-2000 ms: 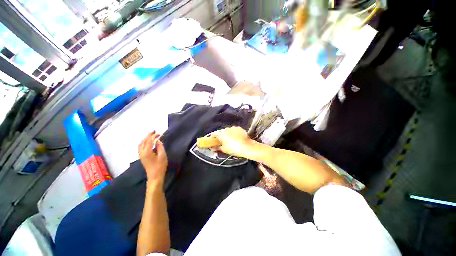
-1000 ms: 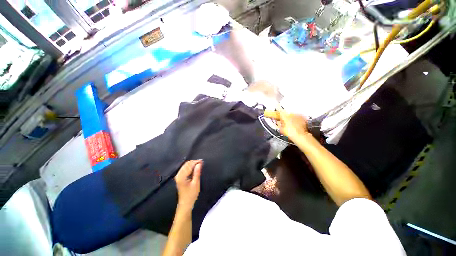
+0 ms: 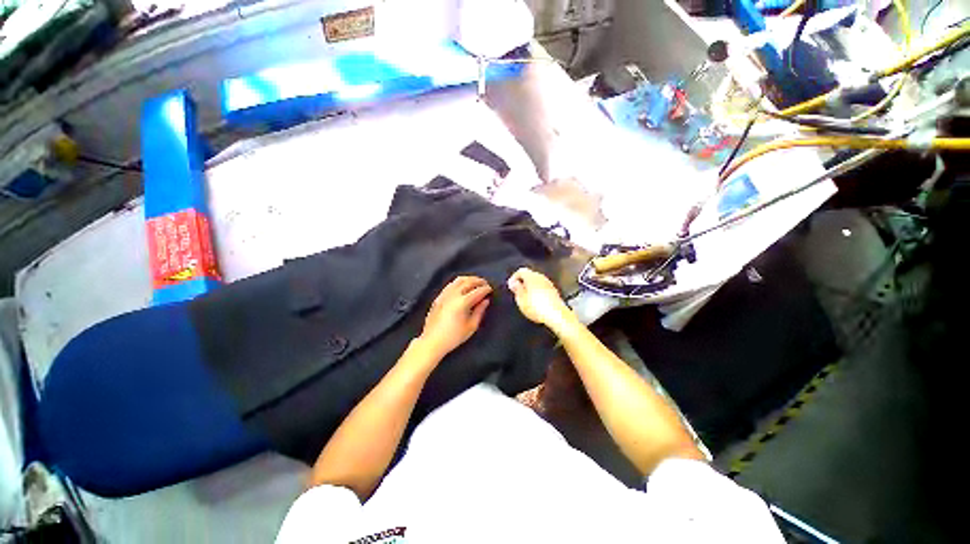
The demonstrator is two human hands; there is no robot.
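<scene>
A dark suit jacket [image 3: 351, 287] lies over the navy padded board [image 3: 128, 393], its front edge and buttons facing up. My left hand [image 3: 460, 308] rests on the jacket near its upper front, fingers curled at the cloth. My right hand [image 3: 535, 294] is just to the right with fingertips pinched on the jacket's cloth near the lapel area. What exactly the fingertips hold is too small to tell. The steam iron [image 3: 635, 266] with its tan handle stands at the board's right end, untouched.
Blue carton strips [image 3: 172, 138] lie behind the board, one with a red label [image 3: 181, 247]. A white table [image 3: 287, 197] is under them. Yellow hoses and cables [image 3: 819, 141] hang at the upper right. Yellow-black tape [image 3: 782, 420] marks the floor at right.
My right hand has let go of the iron and moved left onto the jacket. My left hand has moved up and right along the jacket. The jacket front now shows its buttons.
</scene>
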